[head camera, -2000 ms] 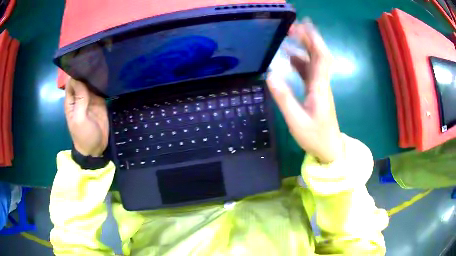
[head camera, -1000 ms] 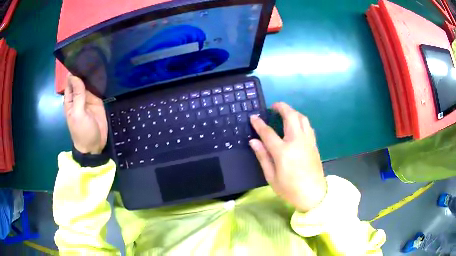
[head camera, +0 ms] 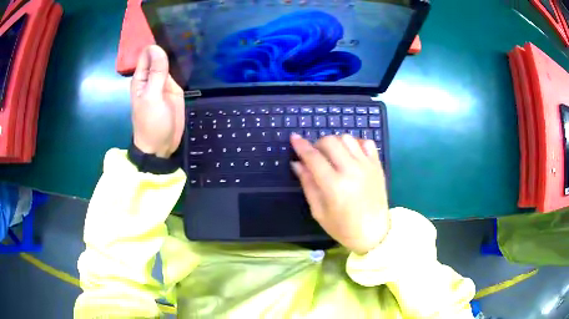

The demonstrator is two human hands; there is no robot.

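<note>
The tablet point(head camera: 287, 47) stands tilted up, its lit screen showing a blue swirl wallpaper; its top edge is cut off by the picture. The black keyboard with touchpad point(head camera: 215, 209) is joined below it, nearest me. My left hand point(head camera: 157, 112) is upright at the left edge of the tablet and keyboard, palm side showing, some fingers extended; whether it grips the edge is unclear. My right hand point(head camera: 346, 187) is over the right half of the keyboard, holding nothing, fingers bent, index fingertip at the middle keys. It hides some keys and part of the touchpad.
A red foam pad point(head camera: 132, 43) shows behind the tablet on the green bench point(head camera: 462, 143). Stacked red pads stand left point(head camera: 34, 93) and right point(head camera: 541, 131), each with part of a dark device on top. Yellow-green clothing of a person point(head camera: 536, 240) shows at the lower right.
My right hand has come down from beside the screen onto the keyboard, then shifted toward the middle keys. A pale on-screen box seen a second ago is gone. The view has shifted, so the tablet sits further right.
</note>
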